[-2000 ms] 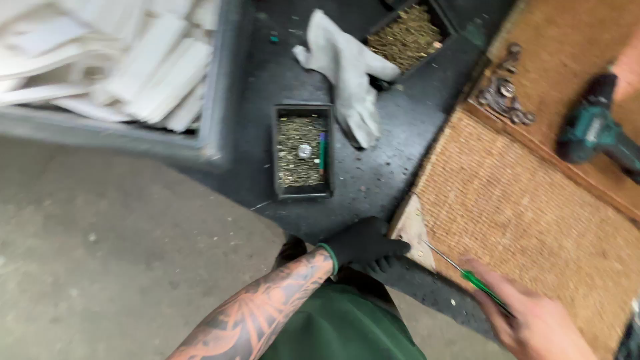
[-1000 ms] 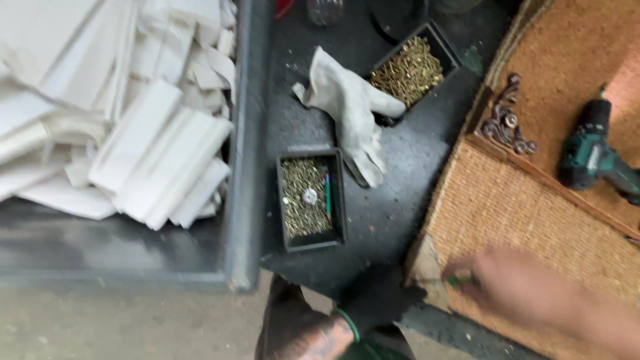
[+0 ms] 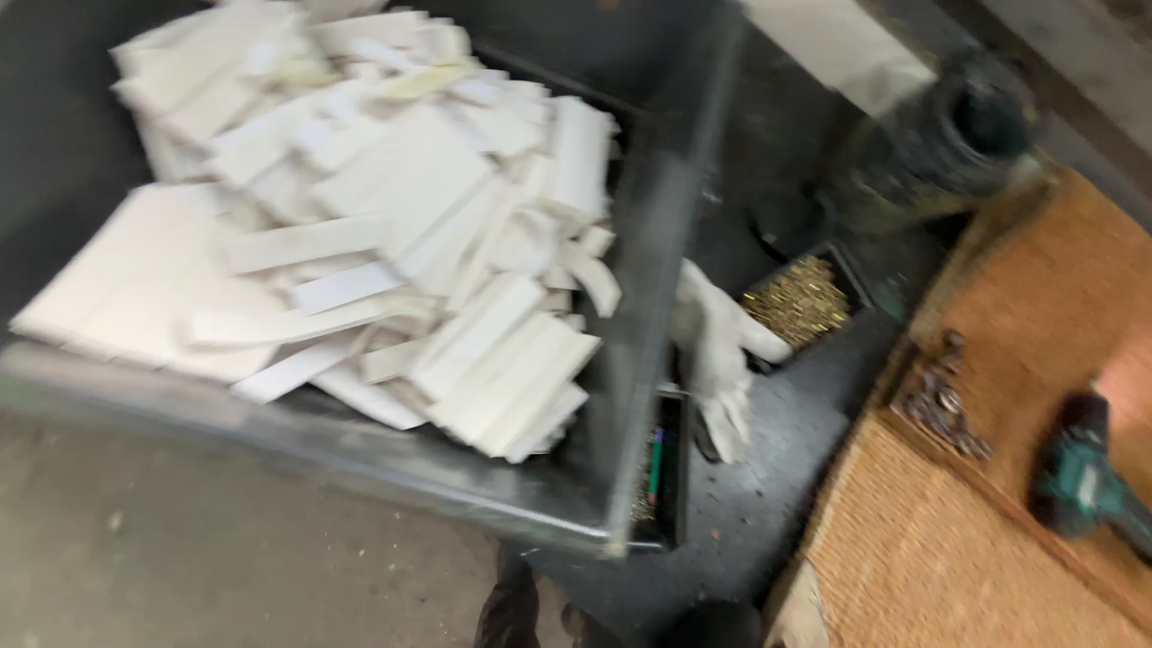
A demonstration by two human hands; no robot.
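Observation:
At the bottom edge, a dark rounded shape looks like my left hand point(image 3: 715, 625) in its black glove, close to a pale corner piece point(image 3: 804, 609) on the woven fibre panel point(image 3: 936, 549). Its fingers are cut off by the frame. My right hand and the green-handled screwdriver are out of view. A teal and black cordless drill point(image 3: 1084, 481) lies on the brown board point(image 3: 1035, 333) at the right. Metal fittings point(image 3: 943, 400) are heaped beside the wooden strip between board and panel.
A large dark bin point(image 3: 670, 297) holds white offcuts point(image 3: 405, 198). Its wall partly hides a small black tray point(image 3: 670, 468) of screws. A pale work glove point(image 3: 720, 360) touches a second screw tray point(image 3: 801, 301) on the dark table point(image 3: 756, 504). A dark cylindrical object point(image 3: 945, 135) stands behind.
The view has swung left toward the bin. My right hand and the screwdriver have left the view, and my left hand now shows only at the bottom edge.

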